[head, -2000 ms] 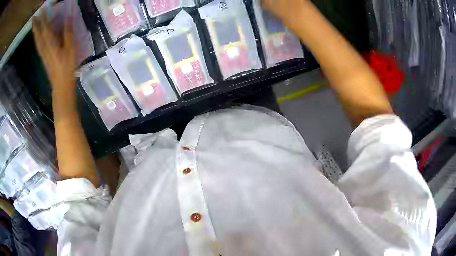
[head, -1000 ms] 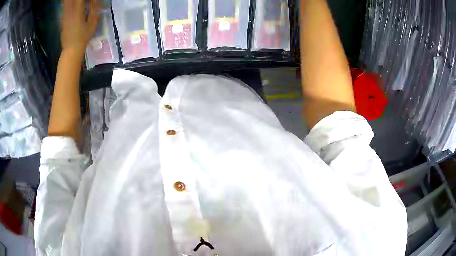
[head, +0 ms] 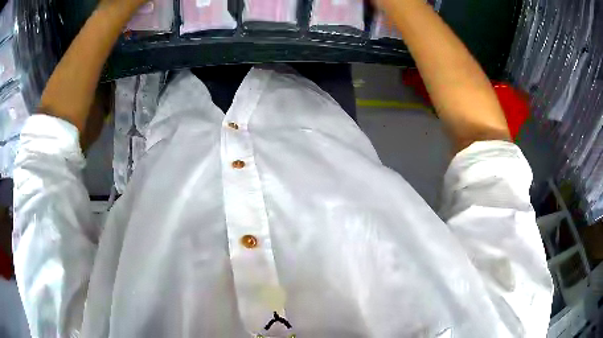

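Observation:
A row of bagged phones (head: 270,10) lies at the top edge of the view, in a clear blister tray on a dark mat (head: 264,54). Only their pink ends show; the rest is cut off. My left hand (head: 124,5) is at the top left by the leftmost phone, mostly cut off by the edge. My right hand (head: 390,5) is at the top by the rightmost phone, also cut off. Neither hand's fingers show clearly, so I cannot tell whether they grip the tray or a phone.
Stacked clear trays (head: 559,72) stand at the right. More stacked trays (head: 41,46) with filled ones beside them are at the left edge. A red stool (head: 512,109) is behind my right forearm. A pale rack (head: 565,254) is at the lower right. A yellow line (head: 393,104) crosses the grey floor.
The phones and mat have shifted up in the view, so less of them shows. The tray row, slanted two seconds ago, now looks nearly level. Both hands are now largely past the top edge.

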